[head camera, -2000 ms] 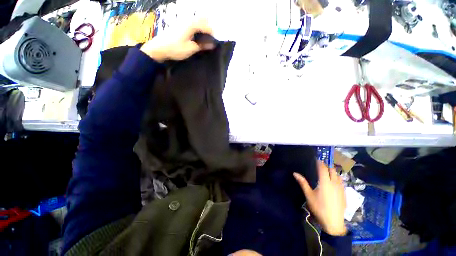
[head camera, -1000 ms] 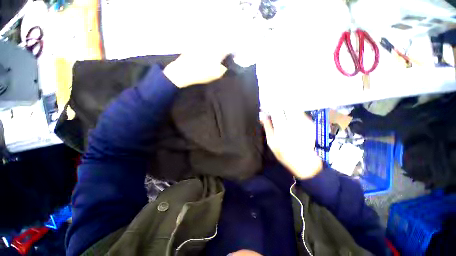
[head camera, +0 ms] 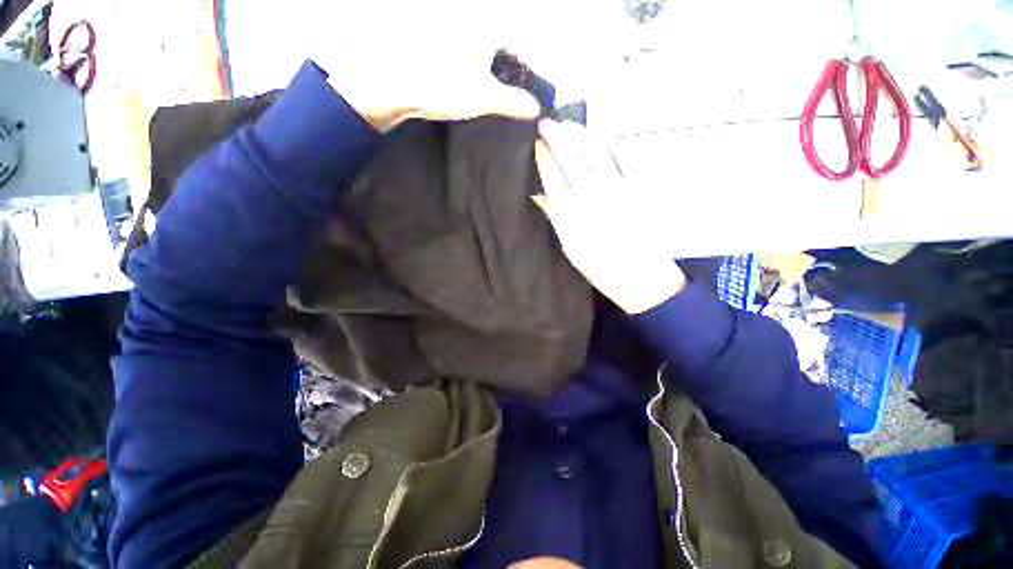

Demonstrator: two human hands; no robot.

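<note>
A dark brown garment piece (head camera: 478, 256) hangs from the white table's near edge onto my lap, and part of it lies on the table at the left. My left hand (head camera: 455, 100) lies at its upper edge, fingers pointing right, and holds the cloth there. My right hand (head camera: 600, 211) is at the upper right edge of the cloth, its fingertips close to my left fingertips. The glare washes out the fingers, so I cannot tell whether the right hand grips the cloth. A small dark bit of cloth (head camera: 524, 78) sticks up just beyond the fingertips.
Red-handled shears (head camera: 855, 122) lie on the white table (head camera: 711, 189) at the right, beside small orange-and-dark snips (head camera: 952, 128). Dark-red scissors (head camera: 78, 56) and a grey housing (head camera: 44, 133) are far left. Blue baskets (head camera: 861, 361) stand below right.
My right hand has moved up from near my lap to the cloth's upper edge, close to my left hand. The view has shifted, and the shears now appear further right.
</note>
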